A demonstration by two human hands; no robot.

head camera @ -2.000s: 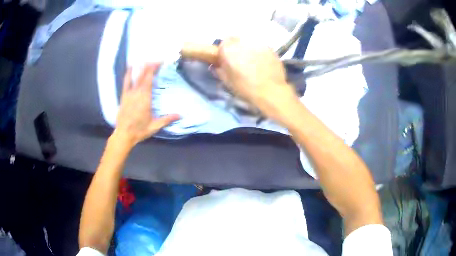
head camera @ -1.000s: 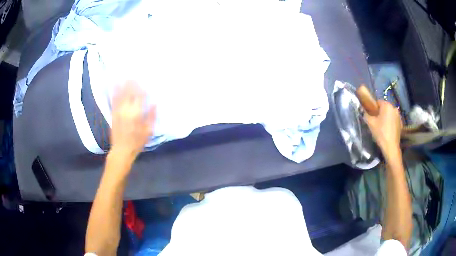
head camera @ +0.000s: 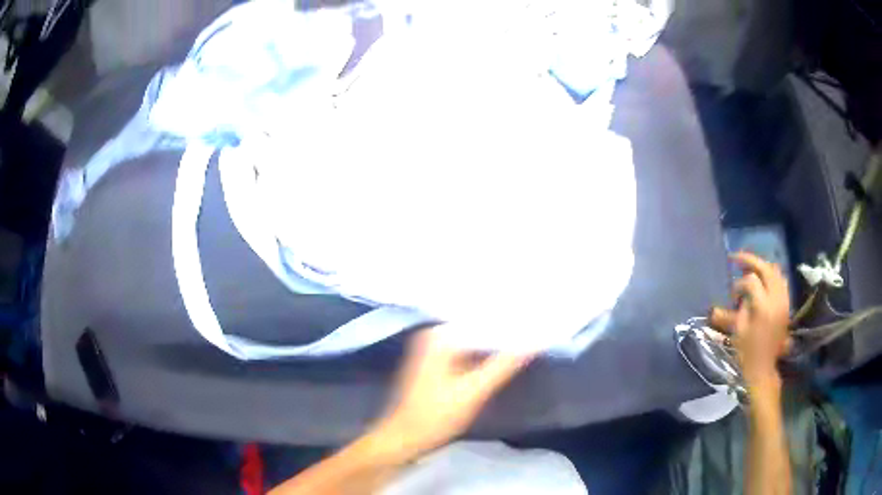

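The pale blue garment (head camera: 455, 193), glaring white, lies over the middle of the dark grey padded table. A long flat band (head camera: 186, 247) of the same cloth curves in a loop from its left side to its near edge. My left hand (head camera: 435, 387) is at the garment's near edge; its fingertips are lost in the glare, so its grip is unclear. My right hand (head camera: 759, 314) is at the table's right edge, fingers apart and lifted, beside the wooden handle (head camera: 720, 318) of the shiny iron (head camera: 711, 358). Its palm side is hidden.
A black phone (head camera: 97, 364) lies at the table's (head camera: 126, 290) near left. Crumpled blue cloth (head camera: 242, 72) lies at the far left. A hose and yellowish cable (head camera: 851, 232) run behind the iron. Dark green cloth (head camera: 706, 454) and a red cloth (head camera: 252, 469) are below the table edge.
The iron went from the garment to the right table edge, and my right hand's fingers have opened off its handle. My left hand moved right to the near edge. The garment shifted; the band loop widened.
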